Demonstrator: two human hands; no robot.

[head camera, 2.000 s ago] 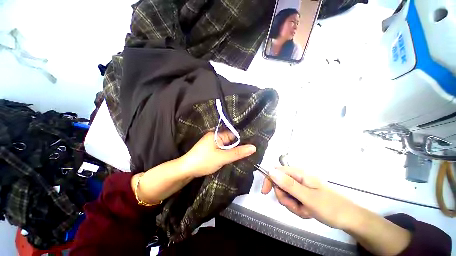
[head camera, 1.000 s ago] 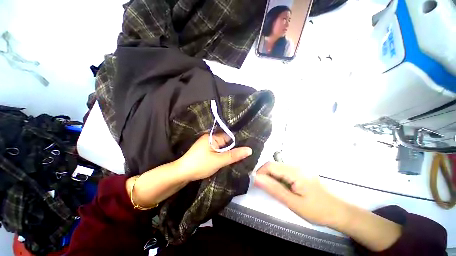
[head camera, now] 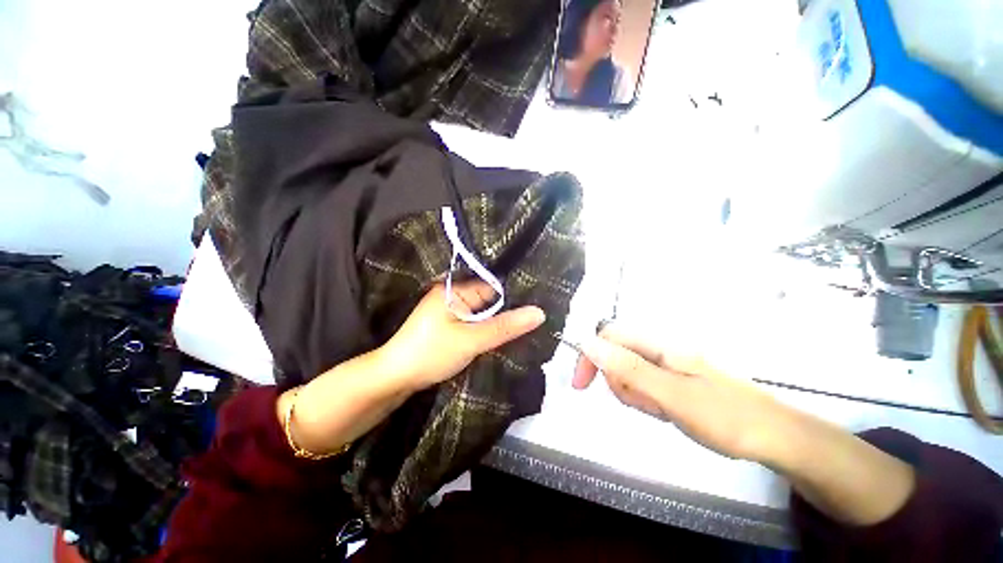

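A plaid garment (head camera: 473,412) with smooth dark lining (head camera: 319,209) lies bunched on the white table. A white loop (head camera: 475,275) stands out from the plaid part. My left hand (head camera: 440,341) grips the cloth under the loop, thumb on top, other fingers partly hidden in the folds. My right hand (head camera: 671,396) is just right of the garment's edge, closed on a small pointed metal tool (head camera: 568,344) that is mostly hidden; its tip points at the cloth near my left thumb.
The sewing machine head (head camera: 913,143) is at the right, with metal parts below it. Orange-yellow scissor handles (head camera: 977,368) lie at the right edge. A smartphone (head camera: 603,55) stands behind the work. Dark garments (head camera: 83,385) are heaped at the left. A measuring strip (head camera: 649,500) runs along the front edge.
My right hand moved away from the cloth edge and came back, with the tool tip showing again. My left hand keeps its hold. The whole view has shifted slightly.
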